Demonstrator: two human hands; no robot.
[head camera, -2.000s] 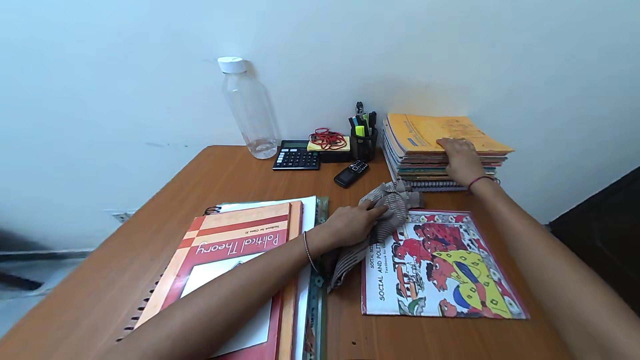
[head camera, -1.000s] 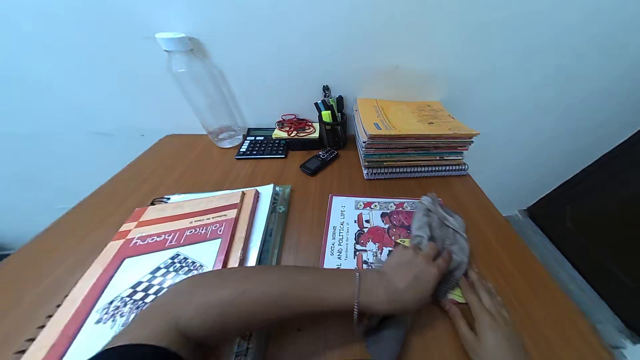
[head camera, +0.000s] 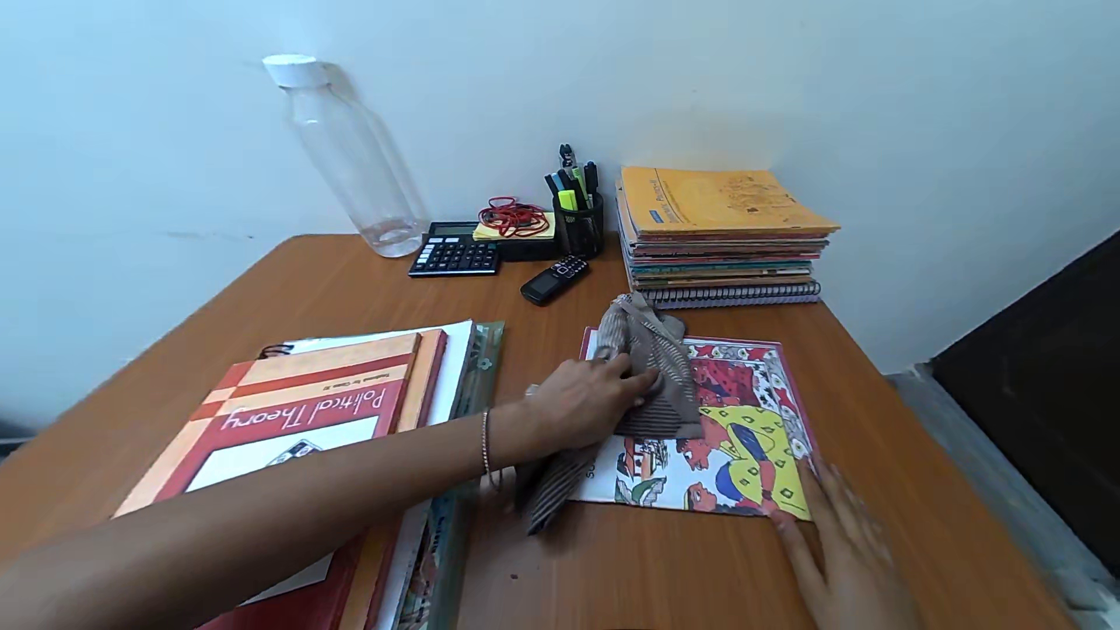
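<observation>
My left hand (head camera: 582, 402) grips a grey striped cloth (head camera: 661, 376), bunched over the left part of a textbook with an illustrated cover (head camera: 744, 455). Part of the cloth hangs past the book's lower left edge onto the wooden table (head camera: 542, 560). At the book's lower right corner, my right hand (head camera: 840, 542) rests with its fingers apart, fingertips touching the cover and its edge. The hand holds nothing. To the left, beneath my left forearm, lies a stack of books with a red and orange textbook (head camera: 306, 402) on top.
A tall stack of books (head camera: 726, 254) stands at the back right by the wall. Left of it are a mesh pen holder (head camera: 579, 226), a black mobile phone (head camera: 555, 280), a red cord (head camera: 514, 217) on yellow notes, a calculator (head camera: 455, 254) and a clear bottle (head camera: 350, 157) leaning on the wall.
My right hand has left the tall book stack, where it lay two seconds ago, for the illustrated book's lower right corner. Since one second ago, the cloth in my left hand has moved left across the cover.
</observation>
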